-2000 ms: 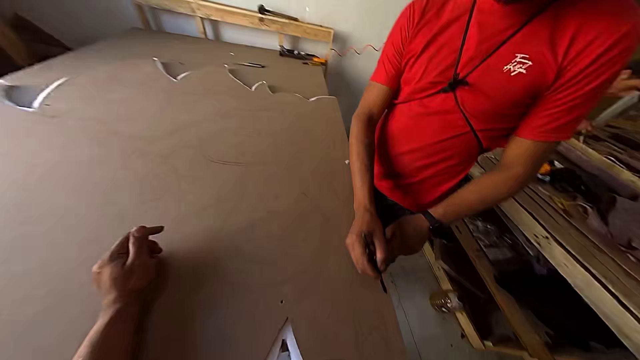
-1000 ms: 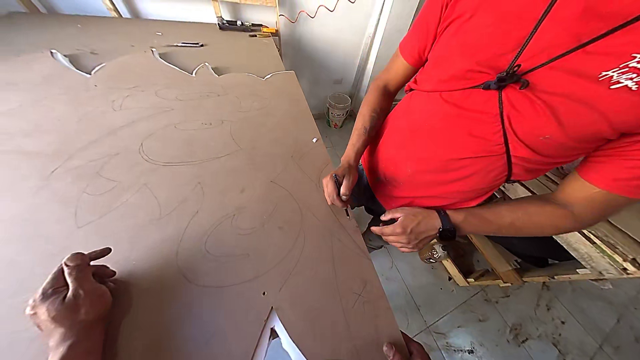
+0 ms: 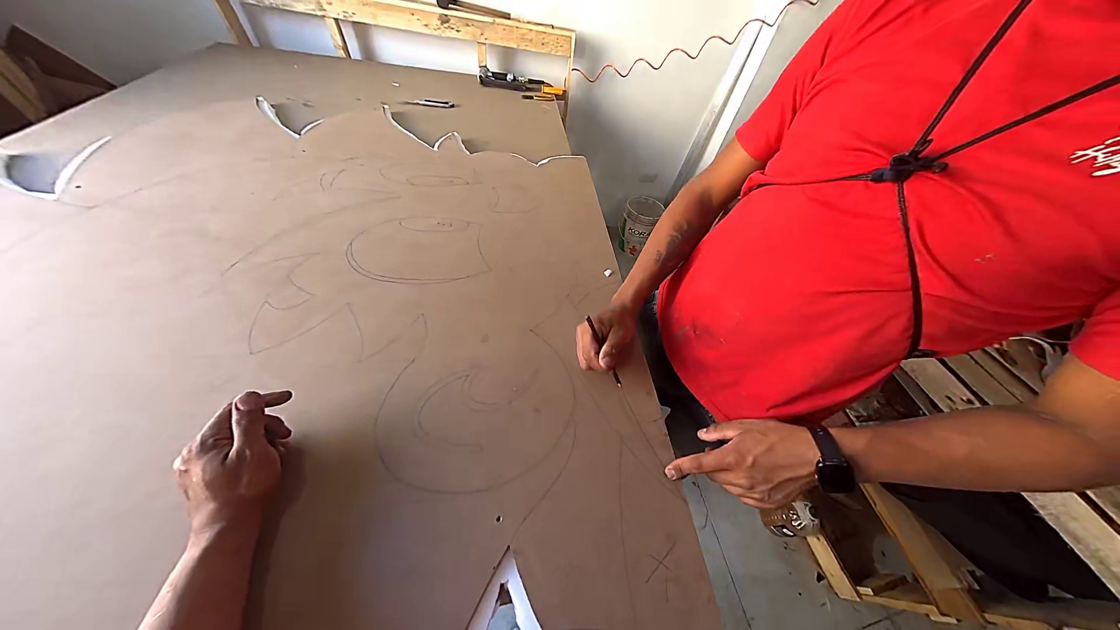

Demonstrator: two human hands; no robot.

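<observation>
My left hand point(image 3: 234, 455) rests on a large brown board point(image 3: 324, 490), index finger extended, the others curled, and I see nothing held in it. My right hand is out of view. Pencil-like curves and a round drawn shape point(image 3: 477, 416) lie on the board to the right of my left hand. Across the right edge stands a co-worker in a red shirt point(image 3: 831, 262). One of the co-worker's hands point(image 3: 605, 339) holds a dark pencil point(image 3: 602, 343) with its tip at the board; the other point(image 3: 744, 462) points at the board's right edge.
Cut-outs with white edges run along the board's far side, with a pointed one point(image 3: 506, 595) near me. A slim knife-like tool point(image 3: 433, 103) lies at the back, other tools point(image 3: 516, 81) at the far corner. A bucket point(image 3: 640, 223) and wooden pallets point(image 3: 919, 542) stand beyond the right edge.
The co-worker's pencil hand has come down onto the board near its right edge, and the other hand now points. A hand at the bottom edge one second ago is out of view.
</observation>
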